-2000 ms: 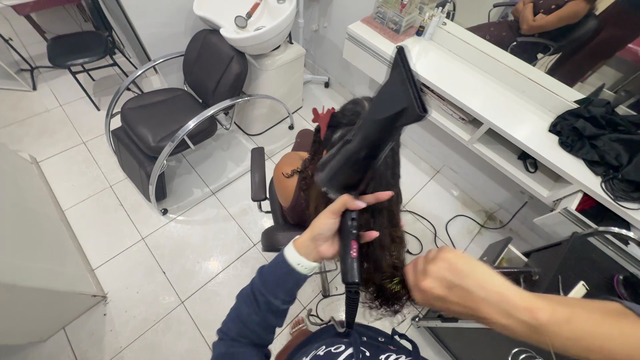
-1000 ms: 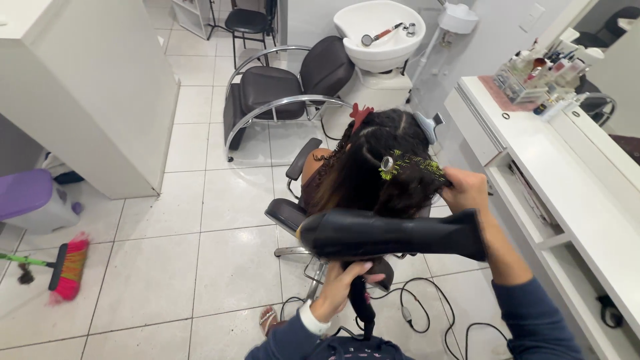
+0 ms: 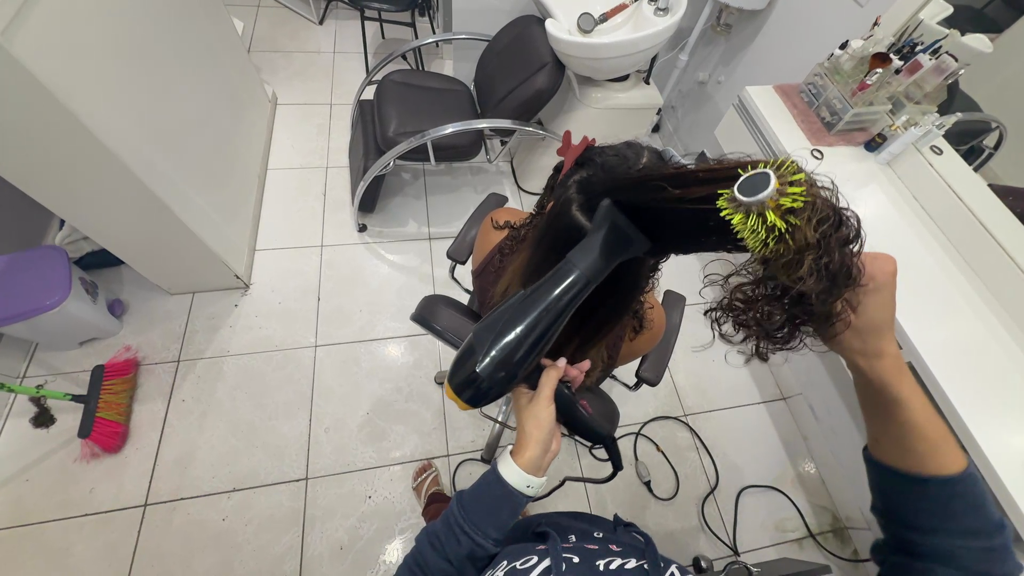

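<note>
My left hand (image 3: 544, 412) grips the handle of a black hair dryer (image 3: 528, 320), whose flat nozzle is close to the dark hair (image 3: 592, 184) of a person seated in a salon chair (image 3: 448, 320). A round brush with yellow-green bristles (image 3: 762, 204) sits in a section of hair stretched out to the right. Curly ends hang past the brush. My right hand (image 3: 868, 308) is closed at those curls; the brush handle is hidden by them. A red hair clip (image 3: 572, 152) holds hair at the left of the person's head.
A white counter (image 3: 952, 264) with makeup organizers (image 3: 856, 92) runs along the right. Behind stand a reclining salon chair (image 3: 428, 112) and a wash basin (image 3: 616, 40). A black cable (image 3: 712, 480) loops over the floor. A broom (image 3: 108, 404) and a purple-lidded bin (image 3: 36, 296) are at left.
My right hand has moved out to the right, and the brush now holds the hair stretched sideways from the head. The dryer has turned, its nozzle now pointing up and right at the hair.
</note>
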